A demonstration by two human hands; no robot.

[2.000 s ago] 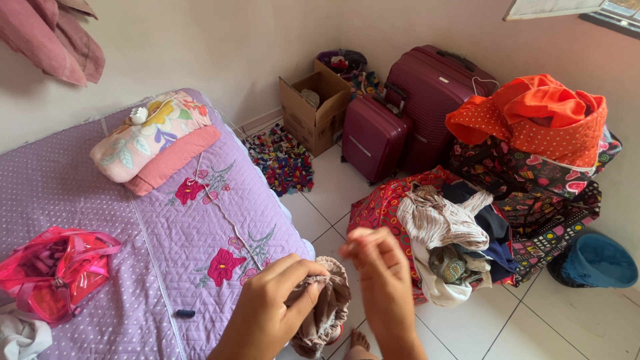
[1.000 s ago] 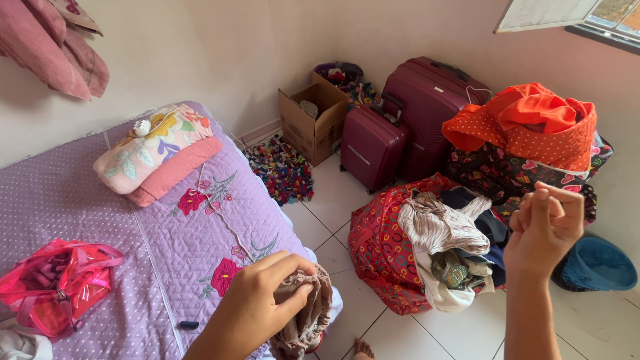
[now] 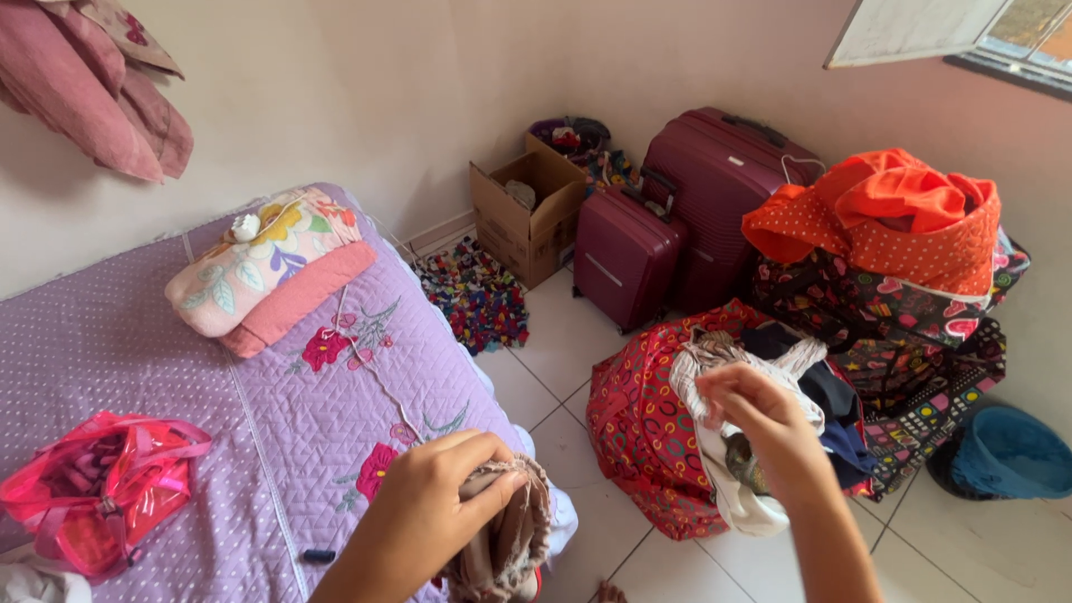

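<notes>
My left hand [image 3: 448, 494] grips the gathered edge of a beige-brown cloth [image 3: 511, 536] with a frayed seam, beside the edge of the bed. My right hand [image 3: 758, 419] is raised to the right, in front of a red patterned bag [image 3: 636, 419] heaped with clothes; its thumb and fingertips are close together. Whether a needle or thread is between them is too small to tell. A small dark spool-like object [image 3: 319, 556] lies on the purple quilted bedspread [image 3: 318, 452], left of my left hand.
Rolled blankets [image 3: 268, 268] and a pink clear bag [image 3: 105, 494] lie on the bed. On the floor stand a cardboard box [image 3: 528, 218], maroon suitcases [image 3: 632, 255], a blue bucket [image 3: 1013, 452] and a patterned bag [image 3: 888, 335] under orange fabric [image 3: 913, 226]. A multicoloured rag rug [image 3: 477, 293] lies beside the bed.
My right hand first moved away from the cloth to the far right, then came partway back toward it. My left hand has kept hold of the cloth.
</notes>
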